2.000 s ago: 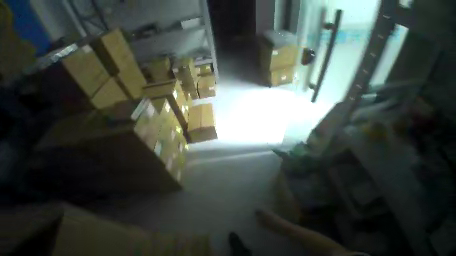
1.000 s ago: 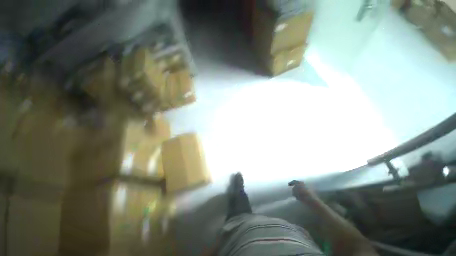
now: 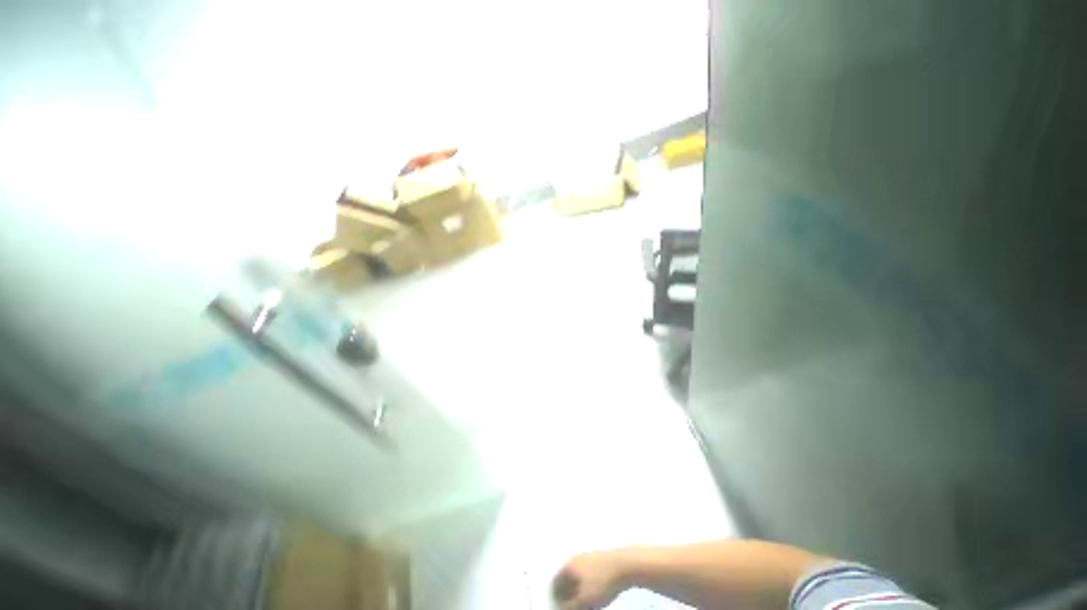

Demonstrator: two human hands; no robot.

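My right hand (image 3: 589, 579) is at the bottom centre, with the bare forearm and striped sleeve reaching in from the lower right. It is small and blurred. Its fingers look curled and a dark patch shows at its tip, but whether it holds anything cannot be told. My left hand is not in view. A glass door (image 3: 393, 465) with a long dark bar handle (image 3: 304, 372) stands at the left, apart from my hand.
Brown cartons (image 3: 447, 226) stand beyond the doorway, one with something red on top. A yellow item (image 3: 683, 149) and a dark frame-like object (image 3: 676, 281) are further right. A greenish glass panel (image 3: 858, 310) fills the right. Another carton (image 3: 312, 570) shows at the lower left. The floor is overexposed.
The view has swung right to the glass doorway; the earlier carton stacks have mostly left the picture. My right hand now appears lower and further left in the picture.
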